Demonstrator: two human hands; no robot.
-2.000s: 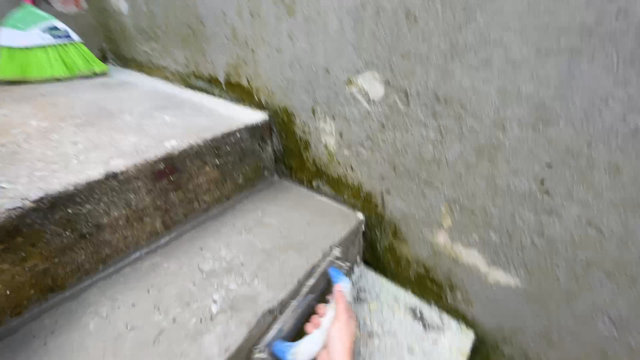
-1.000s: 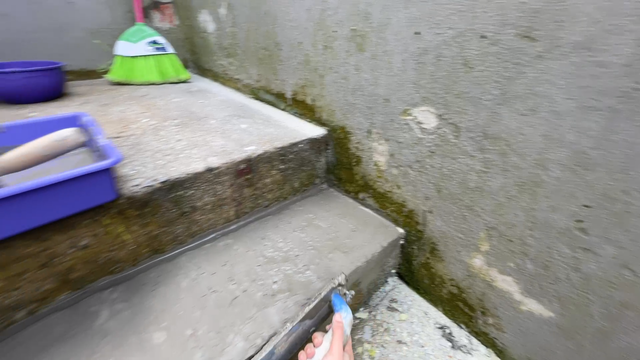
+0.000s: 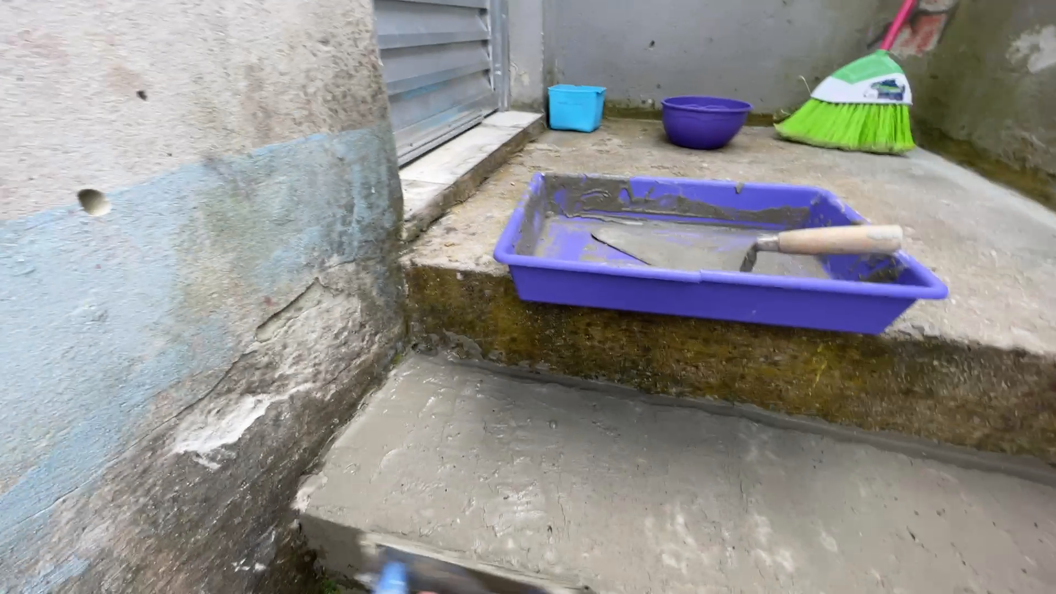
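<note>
At the bottom edge, a blurred metal finishing trowel [image 3: 462, 572] lies against the front face of the lower step [image 3: 577, 478], which is coated with smooth wet mortar. The blue end of its handle shows, with only a sliver of my right hand [image 3: 426, 591] beside it; the rest of the hand is cut off. My left hand is out of view. On the upper step sits a purple plastic tray [image 3: 610, 285] smeared with mortar. A pointed trowel with a wooden handle [image 3: 841, 240] rests in it, its blade in the mortar and its handle over the right side.
A rough wall [image 3: 198, 247] with worn blue paint borders the steps on the left. Behind the tray stand a light-blue container [image 3: 576, 108], a purple bowl [image 3: 706, 124] and a green-bristled broom [image 3: 858, 115]. A metal slatted door [image 3: 437, 66] is at the back left.
The view has swung far left, bringing in the left wall and door. My right hand and the finishing trowel have moved from the step's right end to its left end.
</note>
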